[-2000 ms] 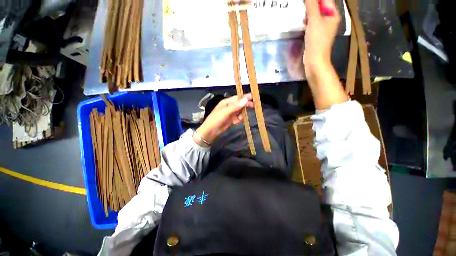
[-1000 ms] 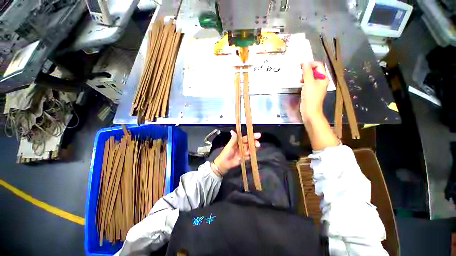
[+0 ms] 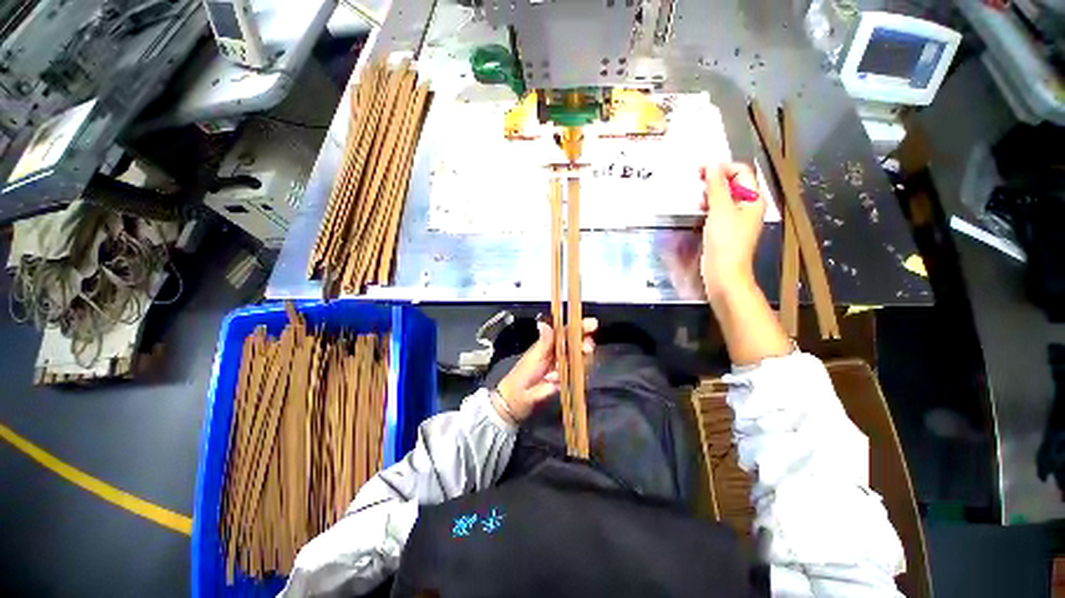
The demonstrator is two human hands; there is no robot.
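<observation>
Two brown straps (image 3: 573, 280) run from under the sewing machine head (image 3: 572, 47) over the table's front edge, their free ends above my lap and close together. My left hand (image 3: 540, 368) holds them below the table edge, thumb on the left side and fingertips showing on the right. My right hand (image 3: 733, 222) is over the right edge of the white template (image 3: 491, 187), fingers curled around a small red-pink item (image 3: 743, 190). The straps' upper ends lie at the needle area (image 3: 572, 143), between yellow-orange clamp pieces.
A strap pile (image 3: 371, 175) lies on the table's left, and two crossed straps (image 3: 802, 234) at its right. A blue crate (image 3: 210, 467) of straps stands left of my lap, a cardboard box (image 3: 899, 467) at right. A control panel (image 3: 897, 56) is at back right.
The view has tilted up from the earliest frame, bringing the machine head into view. The straps' free ends have come closer together in my left hand. My right hand stays near the template's right edge.
</observation>
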